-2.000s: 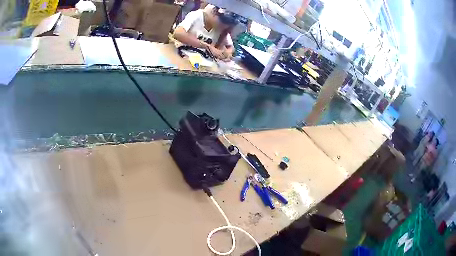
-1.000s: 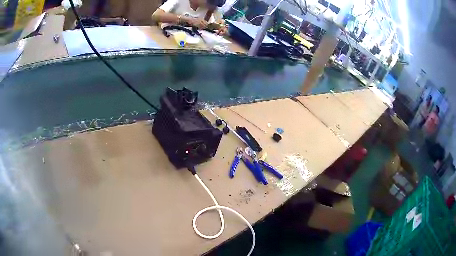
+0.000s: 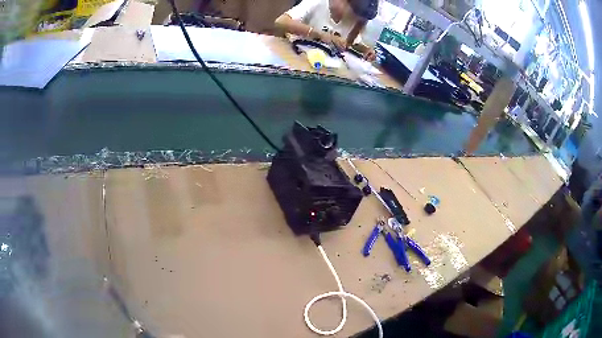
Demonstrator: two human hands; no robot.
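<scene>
Neither of my hands shows in the head view. The black soldering station [image 3: 310, 185] stands on the tan bench [image 3: 198, 257], with a small red light on its front. A thick white cord [image 3: 331, 267] runs from its front, makes a loop and leaves at the bottom edge. Blue-handled pliers or cutters [image 3: 398, 251] lie to the right of the station. A narrow black tool or block [image 3: 395, 204] lies just beyond them. No soldering iron shows.
The green conveyor belt [image 3: 198, 109] runs behind the bench. A thin black cable [image 3: 221, 86] hangs down to the station. A small dark object [image 3: 430, 206] and clear tape [image 3: 452, 254] are at right. A person [image 3: 330, 26] works across the belt. A green crate [image 3: 574, 323] is at lower right.
The view has swung left, so the station, cord and pliers sit further right in the picture. More of the bench's left part shows. Nothing on the bench has visibly moved.
</scene>
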